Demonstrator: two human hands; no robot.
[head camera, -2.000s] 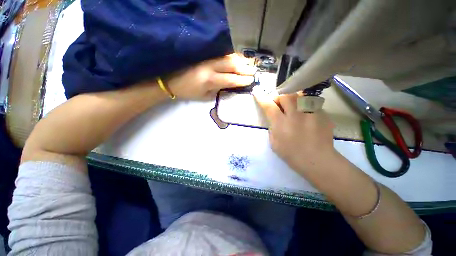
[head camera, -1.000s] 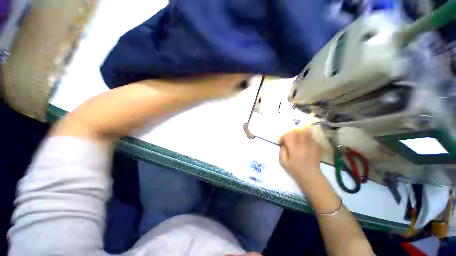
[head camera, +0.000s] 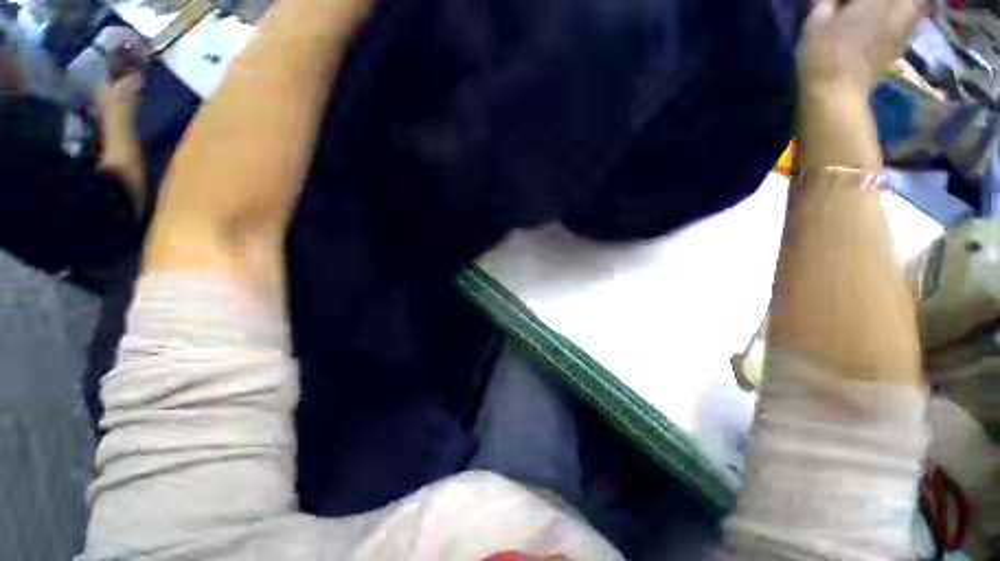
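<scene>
The large dark navy garment (head camera: 570, 121) is bunched across the top middle and hangs down over the left side of my lap. My left forearm reaches up along its left edge, and my left hand is cut off by the top of the picture. My right hand (head camera: 861, 42) is at the top right, beside the garment's right edge. Its fingers are blurred and partly cut off, so I cannot tell whether they grip the cloth.
The white table (head camera: 647, 318) has a green edge (head camera: 592, 384). Part of the beige machine (head camera: 970, 285) shows at the right, with a red scissors handle (head camera: 945, 510) low right. Another person's arm (head camera: 123, 142) is at the upper left.
The view has turned left. Both arms now reach up and forward, with my right hand away from the needle area. The garment has shifted and now also hangs over the lap.
</scene>
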